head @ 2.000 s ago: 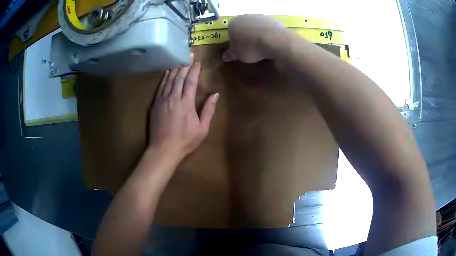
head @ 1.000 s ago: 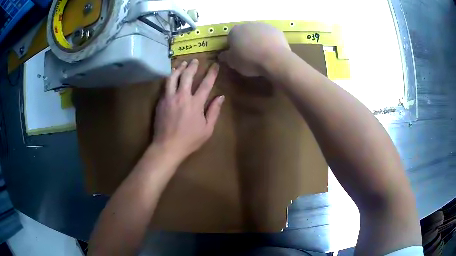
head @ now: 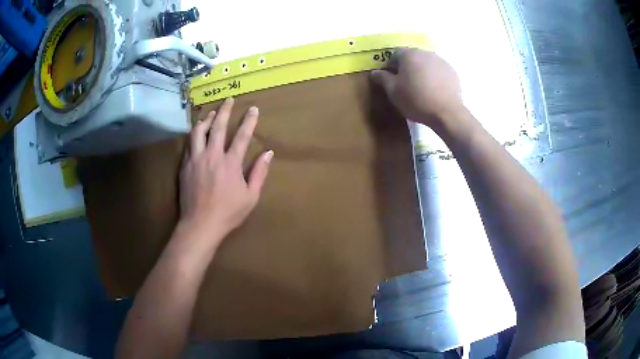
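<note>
A brown bag panel lies flat, its top edge along the yellow sewing template. A notch shows at its lower right. The sewing machine head covers the panel's upper left. My left hand lies palm down on the panel just right of the head, fingers slightly spread, fingertips near the template. My right hand is at the template's right end and the panel's upper right corner, fingers curled, thumb and forefinger close together. Whether it pinches the panel edge is hidden.
The grey machine table surrounds a bright white inset area. The handwheel is on top of the machine head. A blue-framed device is at the upper left. Crumpled brown pieces lie low at the right, past the table edge.
The machine head, panel and template have shifted left and slightly tilted in view. My right hand has moved right along the template to the panel's corner. My left hand stays flat beside the head.
</note>
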